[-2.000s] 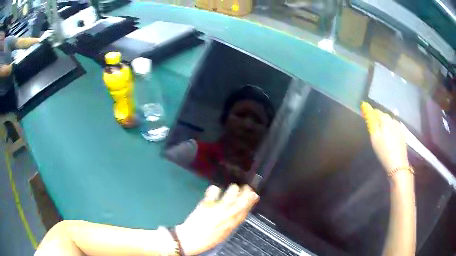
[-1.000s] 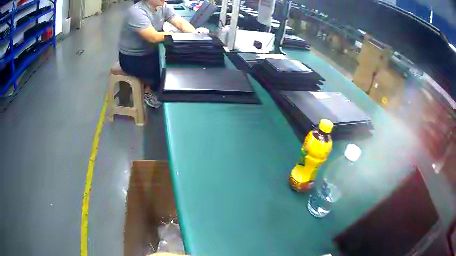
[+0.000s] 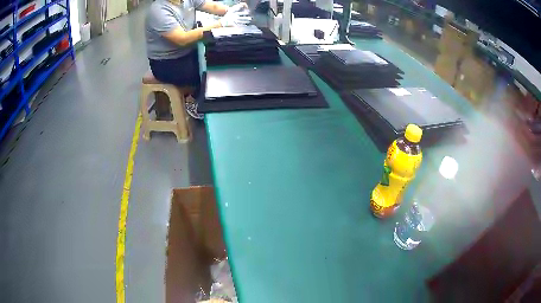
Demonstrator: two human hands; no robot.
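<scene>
A dark side screen (image 3: 489, 257) lies at the lower right, cut off by the picture's edge and blurred by glare. A yellow bottle (image 3: 398, 171) with a yellow cap stands upright on the green mat. A clear bottle (image 3: 414, 228) with a white cap stands beside it, part filled with clear liquid. A small skin-coloured sliver, seemingly my left hand (image 3: 215, 300), shows at the bottom edge over the carton; its fingers and anything in them are hidden. My right hand is out of the picture.
An open brown waste carton (image 3: 193, 237) with crumpled clear plastic stands left of the green bench (image 3: 285, 195). Stacked units (image 3: 261, 86) lie farther along. A person (image 3: 175, 35) sits on a stool (image 3: 165, 112). A closed grey unit (image 3: 409, 109) lies behind the bottles. Blue shelving (image 3: 35, 53) stands far left.
The view has swung left from the screens to the bench and carton since the oldest frame. Both hands were clearly visible then; now only a sliver shows. The seated person's hands have moved.
</scene>
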